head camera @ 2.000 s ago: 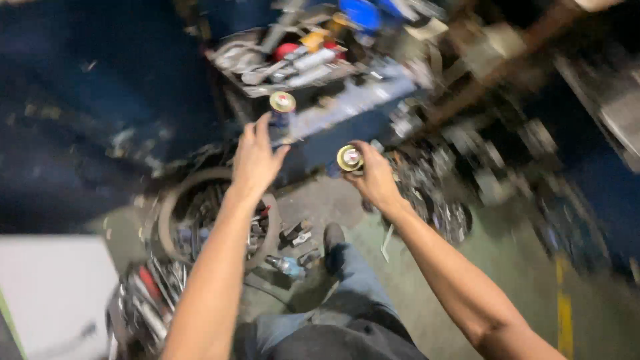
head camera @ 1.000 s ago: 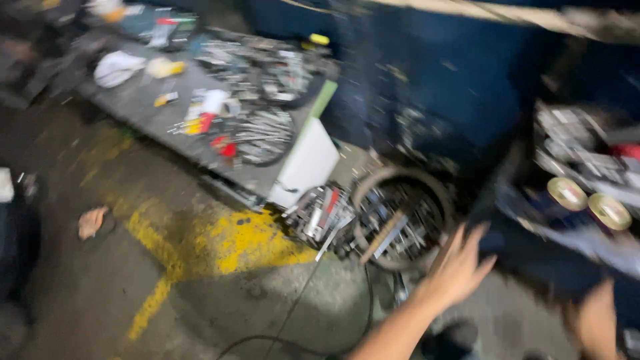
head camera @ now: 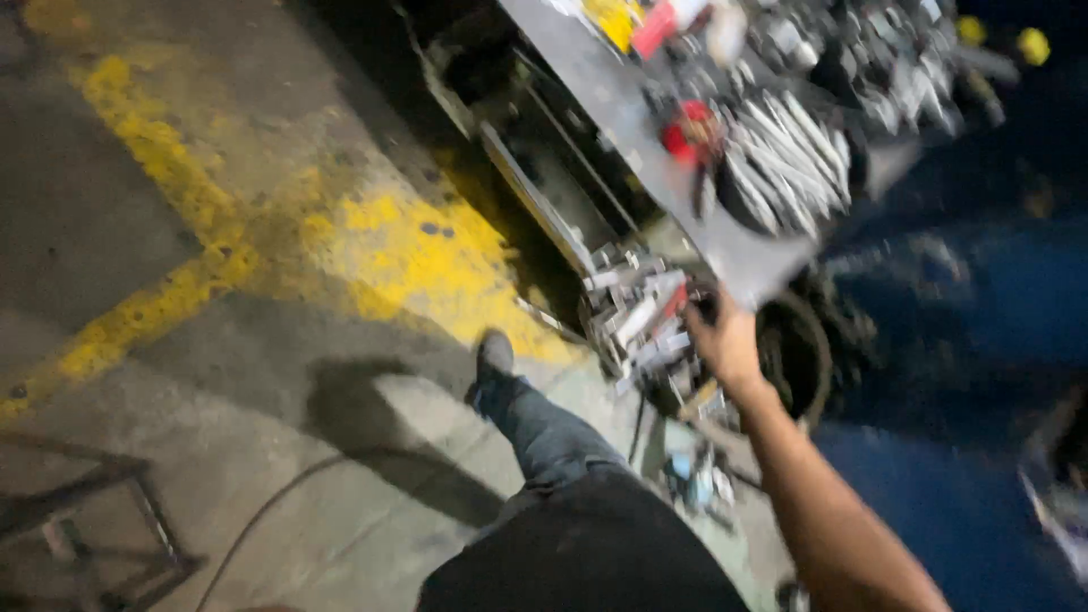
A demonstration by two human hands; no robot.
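My right hand [head camera: 727, 340] reaches in from the lower right, its thumb and fingers apart, over the near corner of a grey metal table [head camera: 756, 263]. A dark round shape lies by the fingertips; blur hides whether they touch it. Just left of the hand is a heap of metal parts [head camera: 637, 319] with a red piece among them. On the table lie a bundle of pale metal rods [head camera: 786, 166] and a red item [head camera: 690, 132]. Of my left hand, at most a blurred sliver of skin [head camera: 268, 609] shows at the bottom edge.
A large ring-shaped container [head camera: 820, 357] stands right of my hand. Below it are blue and metal items [head camera: 701, 476] on the floor. A cable [head camera: 280, 493] crosses the floor near a dark metal frame [head camera: 127, 467]. Yellow paint [head camera: 425, 255] marks the concrete.
The view has swung far left, from the bench with two round-topped cans to the grey table. The cans, near my hands two seconds ago, are out of view. My right hand is now by the table corner.
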